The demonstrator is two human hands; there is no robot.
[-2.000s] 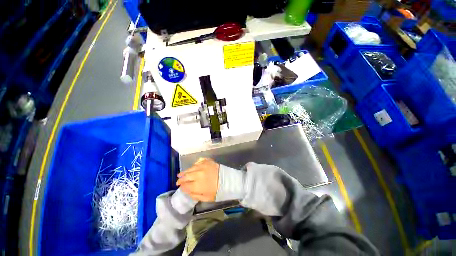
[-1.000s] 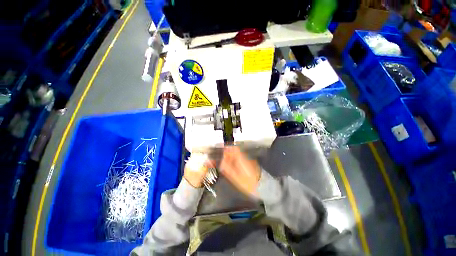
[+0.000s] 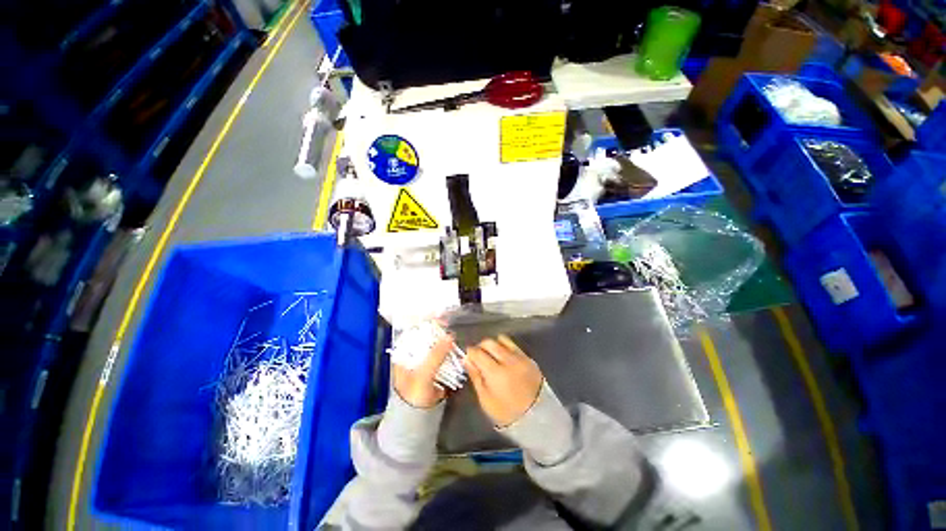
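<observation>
My left hand (image 3: 417,382) is closed round a bunch of short white pieces (image 3: 423,347), below the front of the white machine body (image 3: 415,294). My right hand (image 3: 504,380) is beside it, its fingertips at the lower right ends of the bunch. I cannot tell whether it grips a piece. The dark applicator head (image 3: 469,251) with its brass-dark vertical strip is above and between my hands. The large blue bin (image 3: 358,358) at the left holds many loose white pieces (image 3: 265,425).
A grey metal tray (image 3: 622,358) lies under and right of my hands. A clear bag (image 3: 716,259) with white pieces is at the right. Red-handled scissors (image 3: 516,89) and a green roll (image 3: 667,44) lie behind. Stacked blue bins (image 3: 840,285) stand far right.
My hands were together at first, then apart with the right blurred near the head. Now my right hand is lower, at the bunch in my left hand. The view has shifted.
</observation>
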